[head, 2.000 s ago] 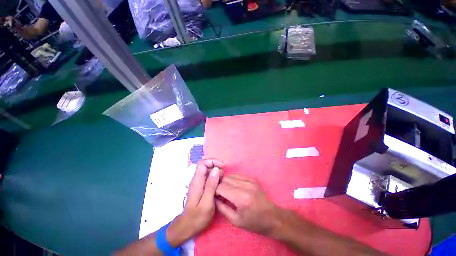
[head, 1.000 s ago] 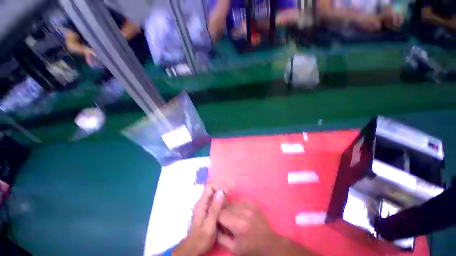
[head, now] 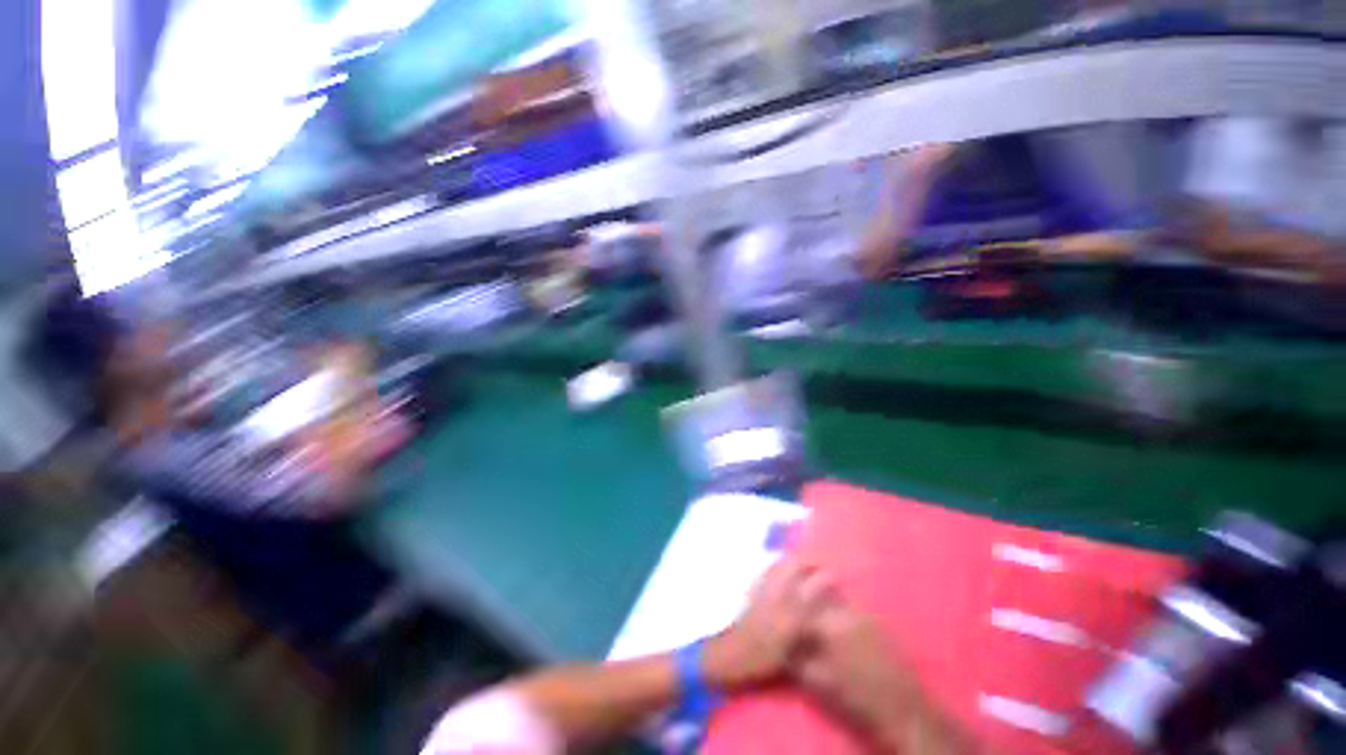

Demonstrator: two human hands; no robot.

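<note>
The picture is strongly blurred. My left hand [head: 760, 627], with a blue band [head: 691, 676] on its wrist, lies over the left edge of the red mat [head: 915, 568] and the white paper [head: 701, 568]. My right hand [head: 856, 664] is against it, over the mat. The fingers of both hands meet. Whether they hold anything small is hidden by the fingers and the blur.
A labelled clear bag [head: 746, 440] stands behind the paper. White tape strips [head: 1041, 628] lie on the mat. The screw feeder [head: 1166, 649] is blurred at the right. A person [head: 251, 457] sits at the left. Others are across the green bench [head: 495, 479].
The view has swung left and up, so the mat, paper and feeder appear further right and lower. A person at the left and the hall behind now show. My hands stay together.
</note>
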